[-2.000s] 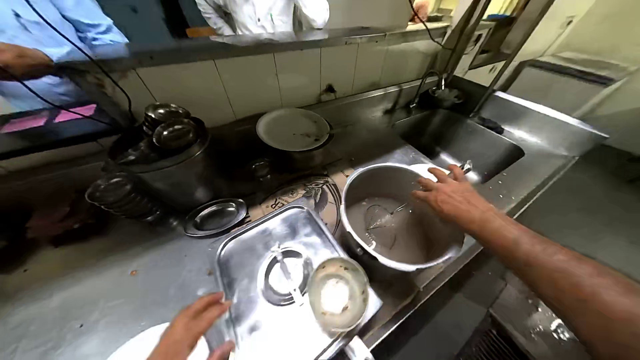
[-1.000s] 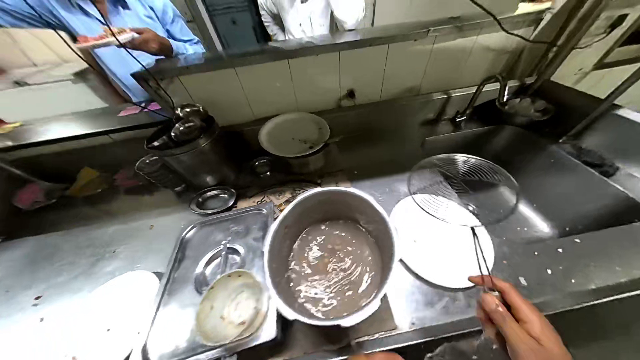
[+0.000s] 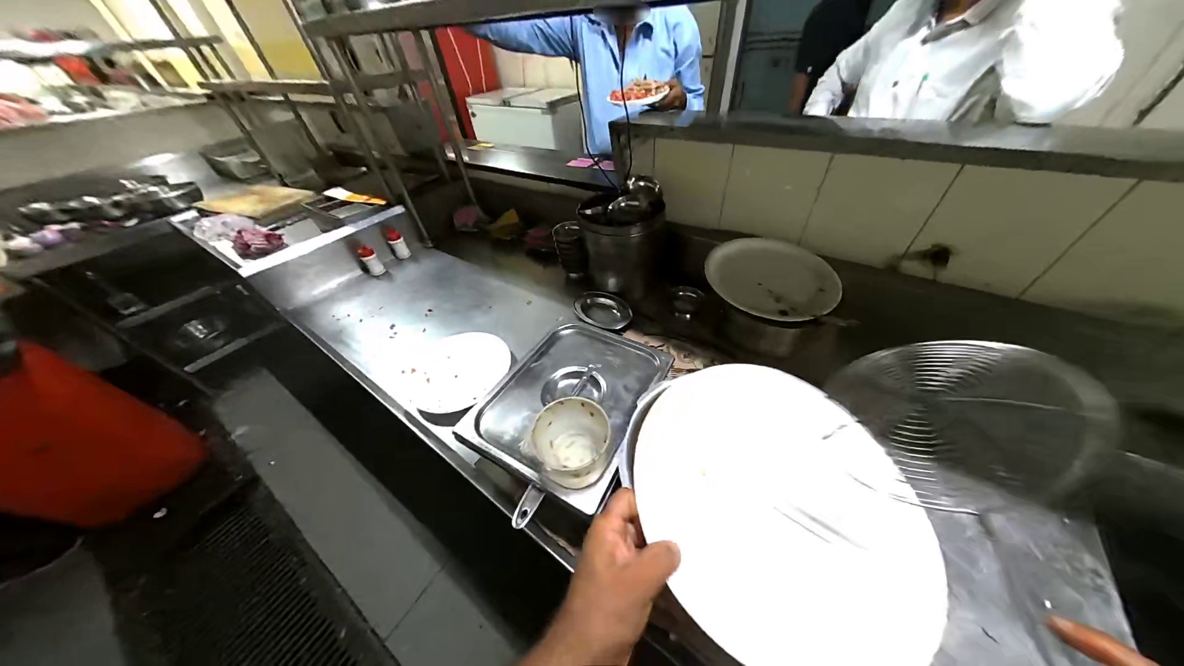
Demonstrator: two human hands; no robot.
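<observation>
My left hand (image 3: 620, 573) grips the left edge of a large white plate (image 3: 786, 499). The plate is tilted over the metal pot (image 3: 634, 439), whose rim shows at the plate's left, and its contents are hidden. At the bottom right corner only a finger of my right hand (image 3: 1096, 643) shows; whether it holds anything is out of sight. Above it a round wire skimmer (image 3: 980, 416) is blurred. Left of the pot, a steel lid (image 3: 610, 356) bears a stained bowl (image 3: 571, 439); a handle (image 3: 528, 507) juts out near the lid's front corner.
A white plate with crumbs (image 3: 462, 370) lies on the steel counter (image 3: 370, 314). Behind stand a tall steel pot (image 3: 624, 245) of utensils, a small dish (image 3: 603, 311) and a plate-covered pot (image 3: 772, 277). A red bin (image 3: 83, 435) is at far left. People stand beyond the ledge (image 3: 888, 139).
The white plate, on the counter right of the pot a second ago, is now held over the pot by my left hand. My right hand has moved mostly out of view. The view has swung left.
</observation>
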